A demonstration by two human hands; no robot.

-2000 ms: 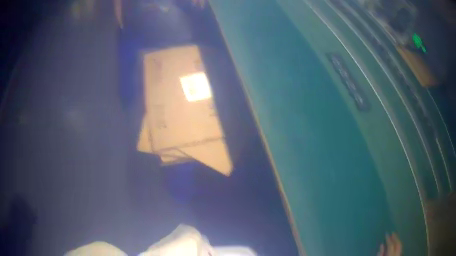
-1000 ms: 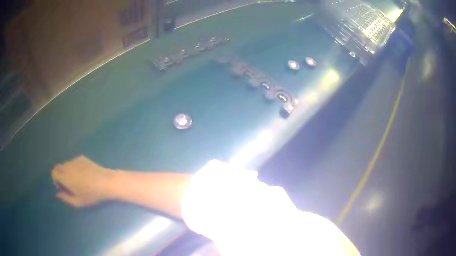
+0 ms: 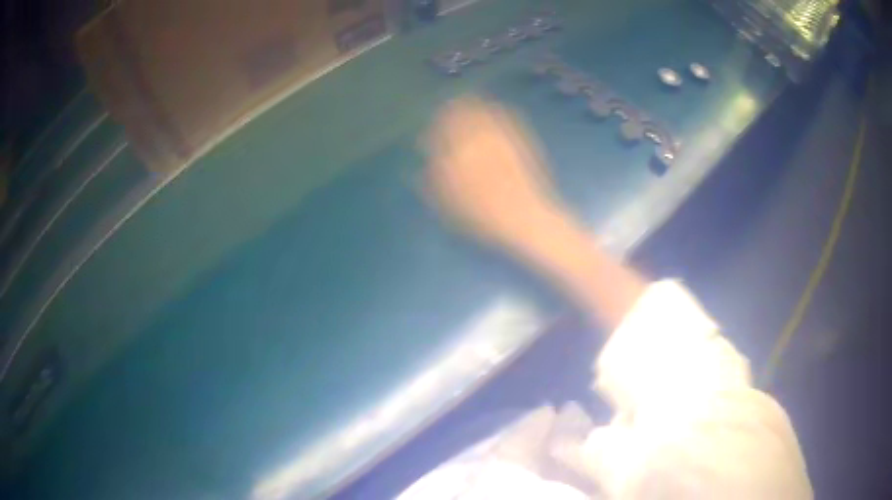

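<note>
My right hand [image 3: 479,166] is over the green belt [image 3: 293,264], strongly blurred, its back towards the camera. Its fingers are hidden, so I cannot tell whether it holds anything. A four-position strip [image 3: 606,105] lies just beyond and to the right of the hand, not touched by it. Another strip [image 3: 496,44] lies farther back. Two loose round components [image 3: 669,76] [image 3: 699,71] lie near the belt's right edge. My left hand is not in view.
A tray with a bright grid [image 3: 797,24] stands at the top right. Brown cardboard [image 3: 196,68] is beyond the belt at the upper left. A dark strip-like part [image 3: 37,391] lies at the far left. A yellow floor line [image 3: 826,254] runs at the right.
The view has swung from the cardboard side to the strips. Since one second ago, my right hand has moved up and right, over where a single round component lay; that component no longer shows.
</note>
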